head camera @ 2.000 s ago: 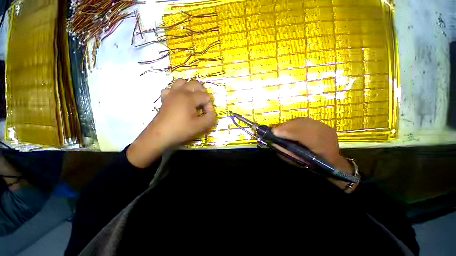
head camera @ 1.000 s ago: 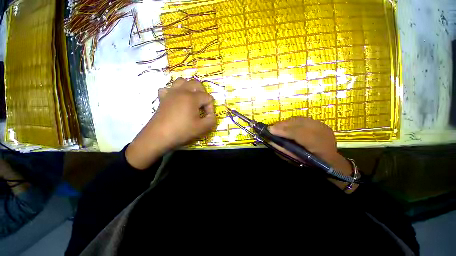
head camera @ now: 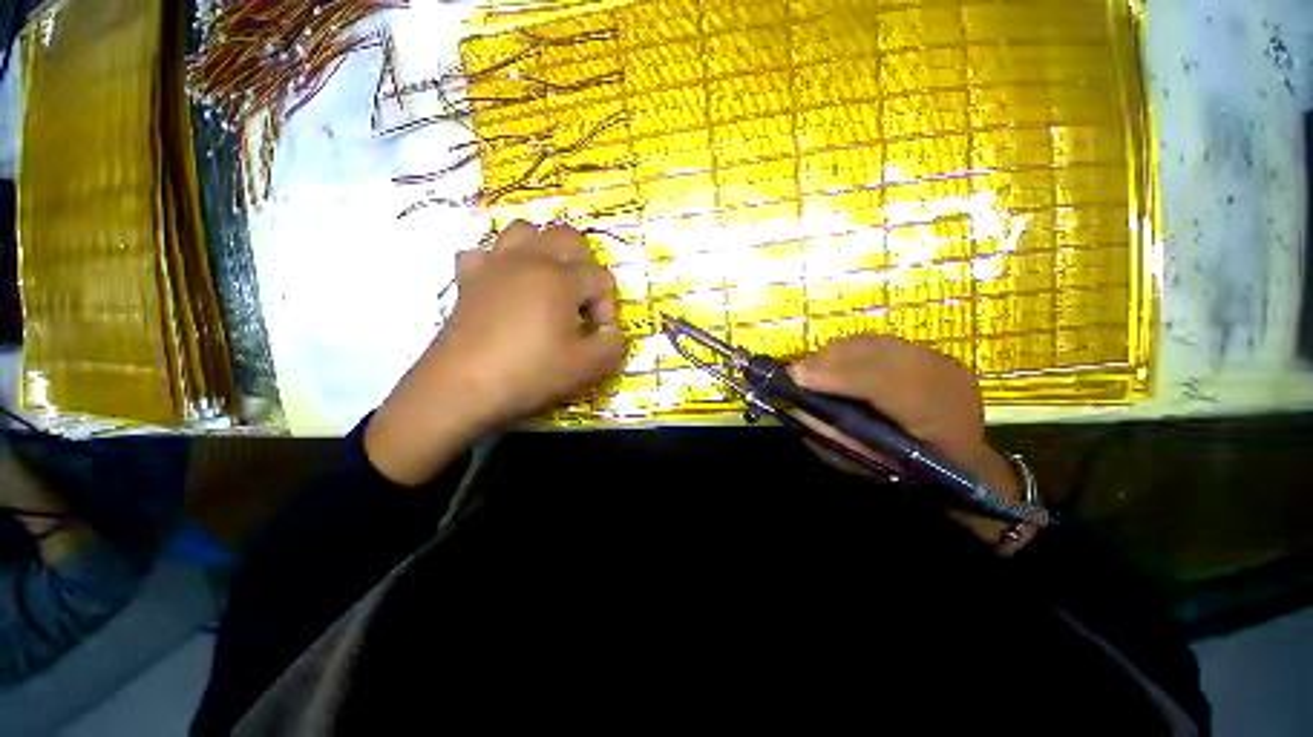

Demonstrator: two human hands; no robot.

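My right hand (head camera: 900, 410) holds a black soldering iron (head camera: 864, 428) like a pen. Its thin metal tip points up and left over the lower left part of the yellow gridded sheet (head camera: 864, 130), just right of my left fingers. A thin tube runs beside the tip. My left hand (head camera: 540, 317) rests on the sheet's left edge with its fingers curled together. What its fingertips pinch is hidden or too small to tell. Several thin dark red-brown lead wires (head camera: 555, 159) lie across the sheet's left edge above my left hand, some sticking out past it.
A heap of copper-brown wires (head camera: 281, 51) lies at the upper left on the white bench top (head camera: 353, 245). A second stack of duller yellow sheets (head camera: 101, 216) is at the far left. A person's arm (head camera: 51, 540) shows at the lower left, beyond the bench edge.
The iron's tip was nearer my left fingers a second ago and is now drawn back slightly to the right. My left hand has hardly moved.
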